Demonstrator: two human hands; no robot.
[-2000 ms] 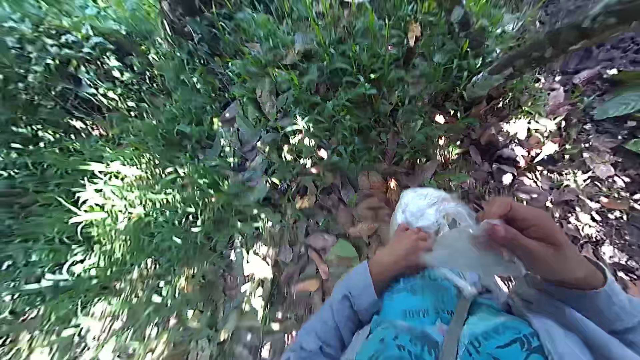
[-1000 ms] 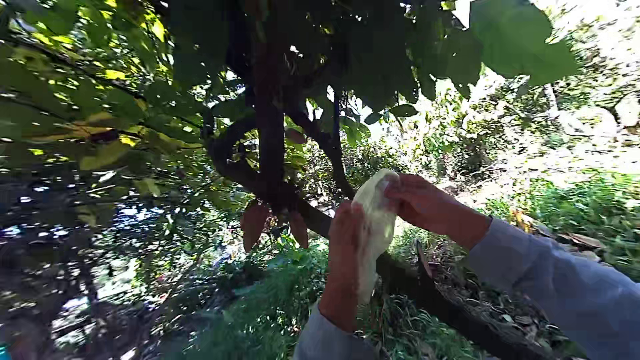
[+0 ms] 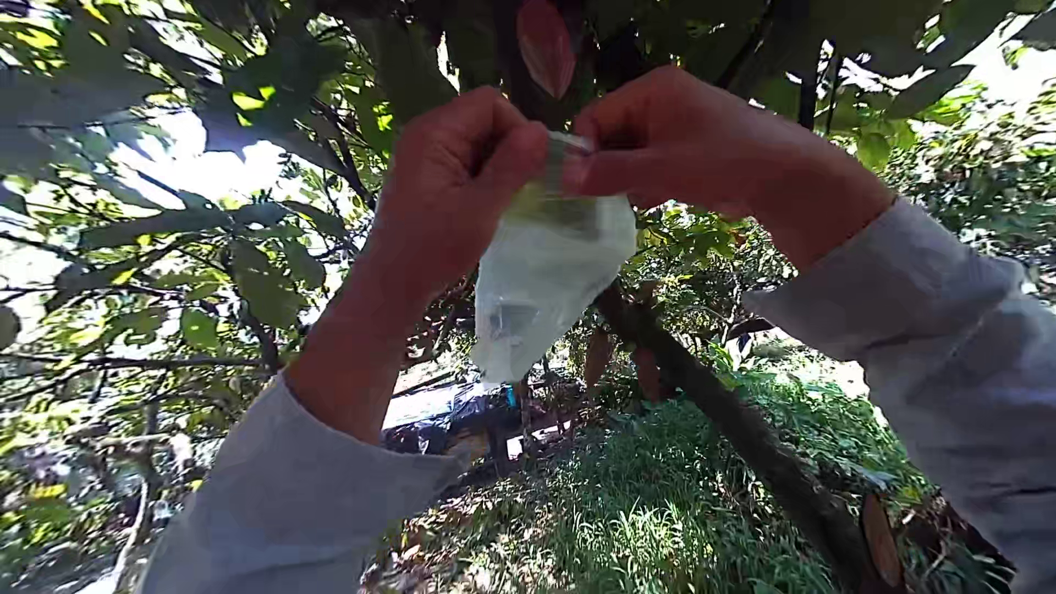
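A thin, whitish translucent plastic bag (image 3: 549, 272) hangs between my hands, its top edge pinched on both sides and its narrower end pointing down. My left hand (image 3: 462, 181) grips the left side of the rim with thumb and bent fingers. On the other side of the rim, my right hand (image 3: 685, 148) pinches the plastic. Just above and behind the bag's opening hangs a reddish cacao pod (image 3: 547, 48), apart from the bag. The pod's upper end runs out at the top of the view.
A dark, slanting cacao trunk (image 3: 742, 429) crosses the lower right, with another pod (image 3: 881, 540) beside it. Two more pods (image 3: 598, 356) hang behind the bag. Leafy branches (image 3: 264, 280) fill the left. Dark plastic sheeting (image 3: 450, 412) lies beyond, and grass (image 3: 652, 511) covers ground below.
The view has swung up from the ground to the tree. My hands have risen with the bag, which now hangs spread below its rim, near a pod.
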